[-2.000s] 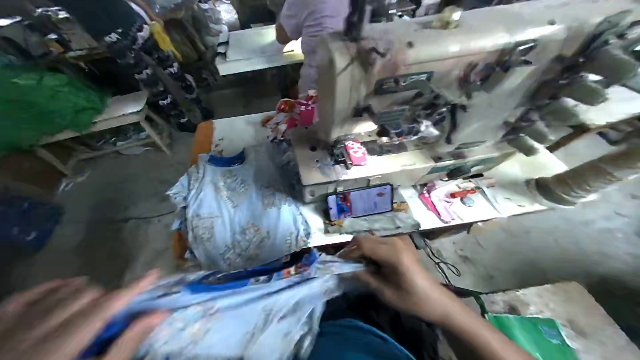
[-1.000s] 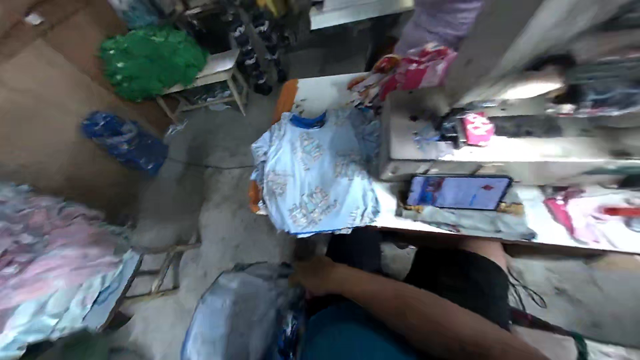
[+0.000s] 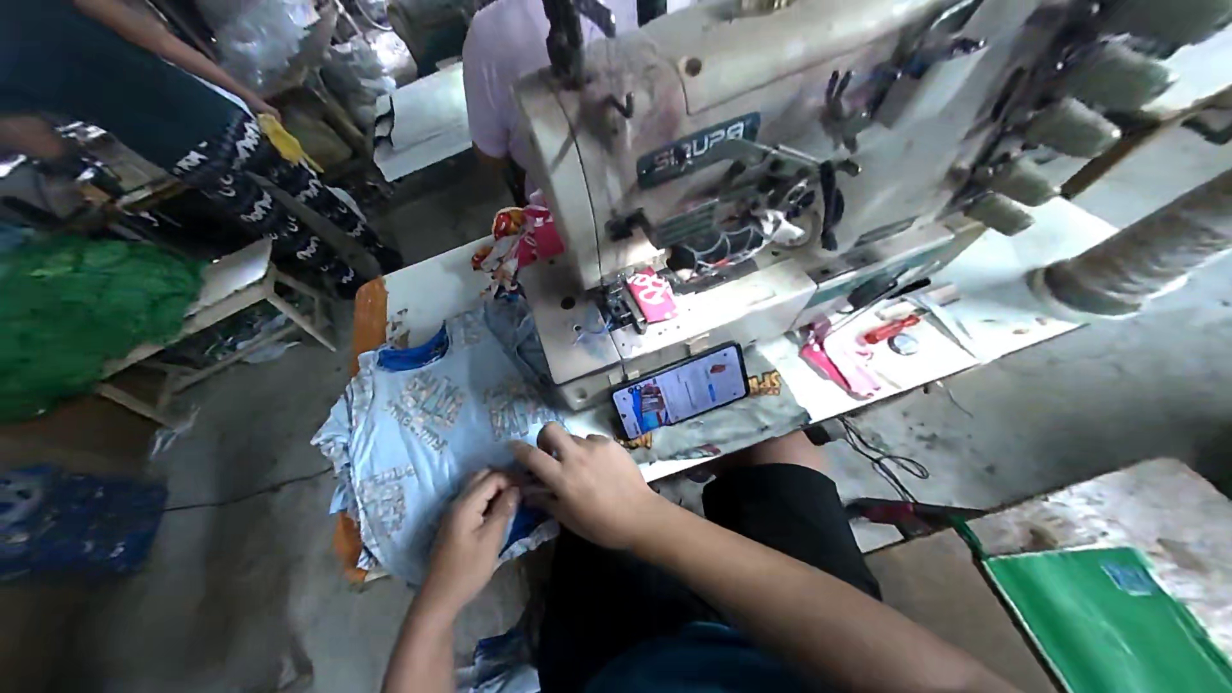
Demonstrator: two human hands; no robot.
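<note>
A stack of light blue printed shirts, with a dark blue neckband at its far end, lies on the table left of the sewing machine. My left hand rests on the near edge of the stack, fingers bent. Beside it, my right hand has thumb and fingers together at the same edge of the cloth. Their fingertips nearly meet and hide what they pinch. Dark blue trim shows just below them. A lit phone leans against the machine bed, right of my hands.
Pink cloth sits at the needle area. Gray-green cloth lies under the phone. A red tool and pink scraps are farther right. Two people are beyond the table. A green bundle is on the left, a green folder-like item at lower right.
Two seconds ago both hands held a blue garment up near my lap; one second ago a hand was on bundled cloth at lower left. Now both hands are at the stack's near edge.
</note>
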